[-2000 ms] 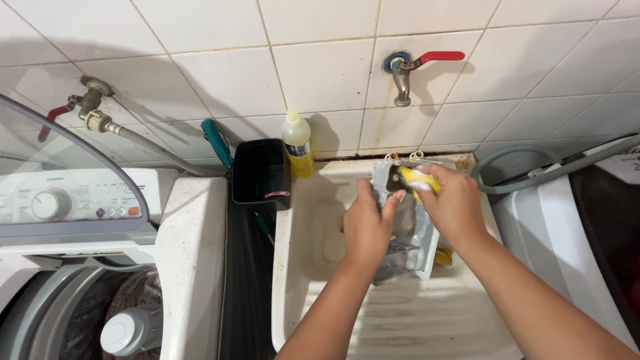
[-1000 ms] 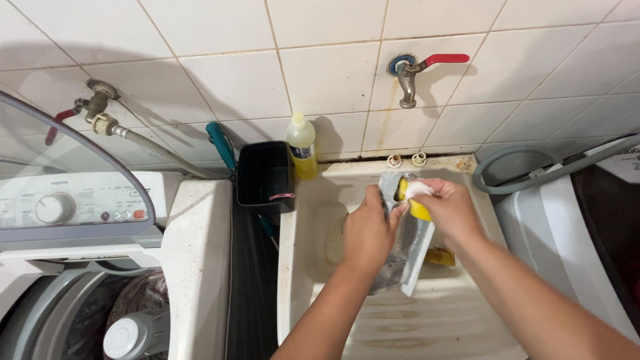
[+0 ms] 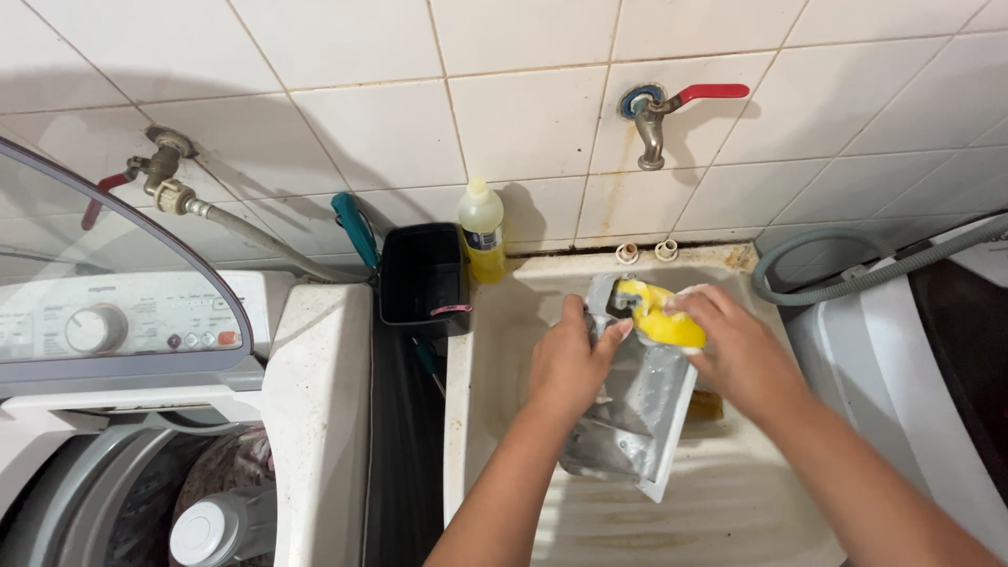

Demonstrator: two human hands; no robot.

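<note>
My left hand (image 3: pixel 573 358) grips the left edge of a wet grey plastic tray (image 3: pixel 642 394), which is tilted over the laundry sink (image 3: pixel 461 433). In my right hand (image 3: pixel 732 346) is a yellow sponge (image 3: pixel 665 319) with white foam on it, pressed against the upper end of the tray near its opening. Foam also clings to the fingers of my right hand. A brownish-yellow object (image 3: pixel 703 405) lies in the sink, partly hidden behind the tray.
A red-handled tap (image 3: pixel 650 130) juts from the tiled wall. A bottle of yellow liquid (image 3: pixel 482 228) and a black container (image 3: pixel 425 272) stand at the sink's left back corner. Left is an open washing machine (image 3: pixel 323 394) holding clothes; a grey hose (image 3: pixel 858 276) runs at right.
The tray has turned, so that more of its inside faces the camera. The sponge in my right hand shows more of its yellow side than a second ago.
</note>
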